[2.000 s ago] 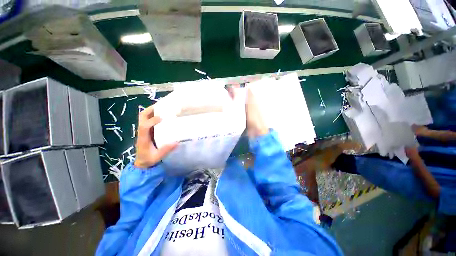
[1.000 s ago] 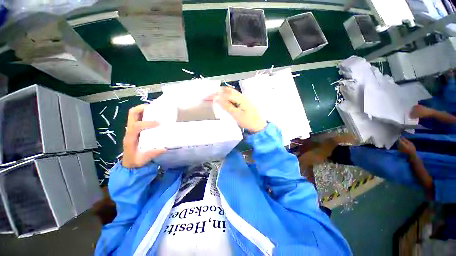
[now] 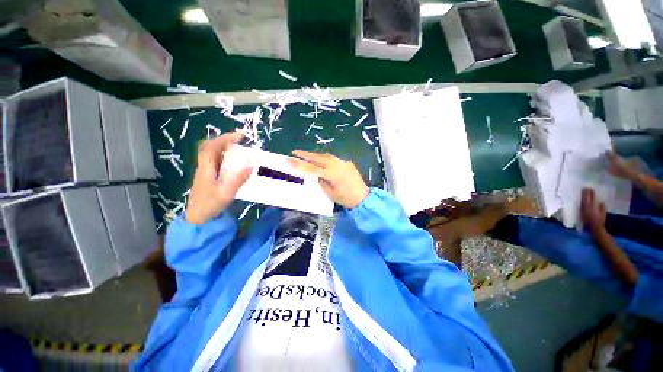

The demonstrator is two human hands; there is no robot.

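Note:
A part-folded white box (image 3: 283, 190) is held between my two hands in front of my chest, with a narrow dark slot in the face turned up. My left hand (image 3: 214, 178) grips its left end, thumb on the near face. My right hand (image 3: 331, 176) lies on its far right edge, fingers pointing left. The undersides of both hands' grips are hidden. The stack of white blanks (image 3: 425, 149) lies on the green bench, right of the box.
Narrow white liner strips (image 3: 272, 112) are scattered on the bench. Finished boxes (image 3: 81, 254) stand stacked at left. More open boxes (image 3: 476, 33) sit beyond the rail. At right, another person's hands (image 3: 595, 211) touch a ragged pile of blanks (image 3: 556, 163).
The box has turned and looks narrower, now showing a dark slot instead of the wide opening. My right hand has moved onto its far edge. The whole view has shifted slightly.

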